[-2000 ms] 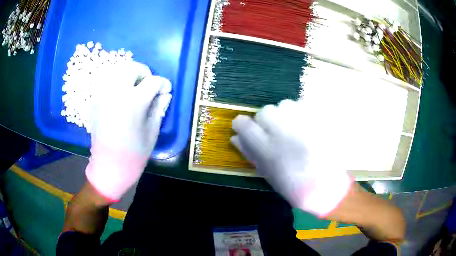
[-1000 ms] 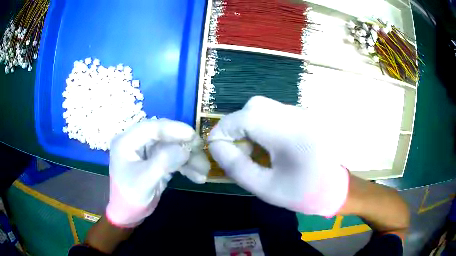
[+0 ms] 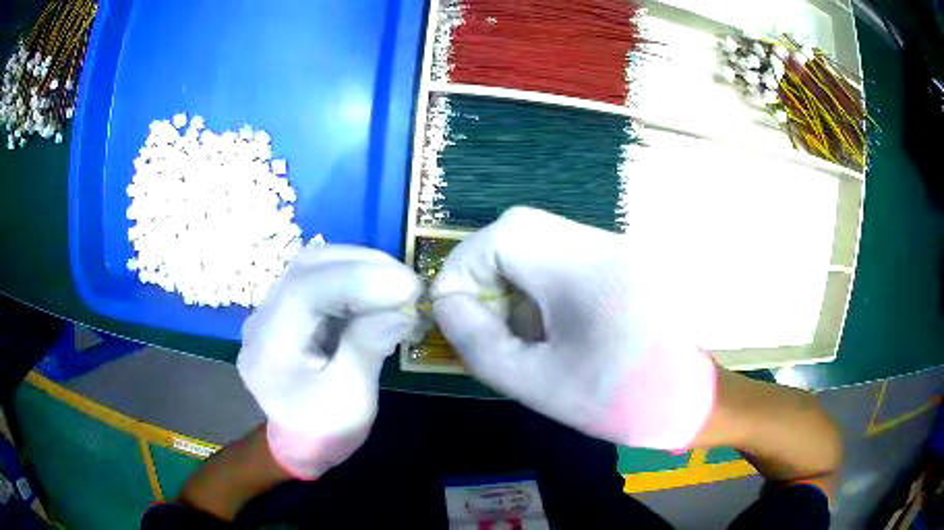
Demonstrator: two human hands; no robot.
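My left hand (image 3: 326,347), in a white glove with a pink cuff, has its thumb and fingertips pinched at the blue tray's lower right; what it pinches is hidden. My right hand (image 3: 580,326), gloved the same, pinches a yellow wire (image 3: 495,297) close to the left fingertips, over the yellow wire compartment. The wire's end reaches the left fingertips. A heap of white connector housings (image 3: 212,212) lies in the blue tray (image 3: 300,62). Whether a housing is in my left fingers cannot be told.
The divided tray (image 3: 538,100) holds red wires (image 3: 538,47) at the back and dark green wires (image 3: 533,160) in the middle. Finished harnesses (image 3: 818,104) lie at its upper right, and more (image 3: 47,67) lie left of the blue tray. An ID card (image 3: 495,504) hangs below the bench edge.
Over two seconds, my left hand has moved right from the housing heap, and my right hand has lifted from the yellow wires with one. In the last second both hands have stayed close together.
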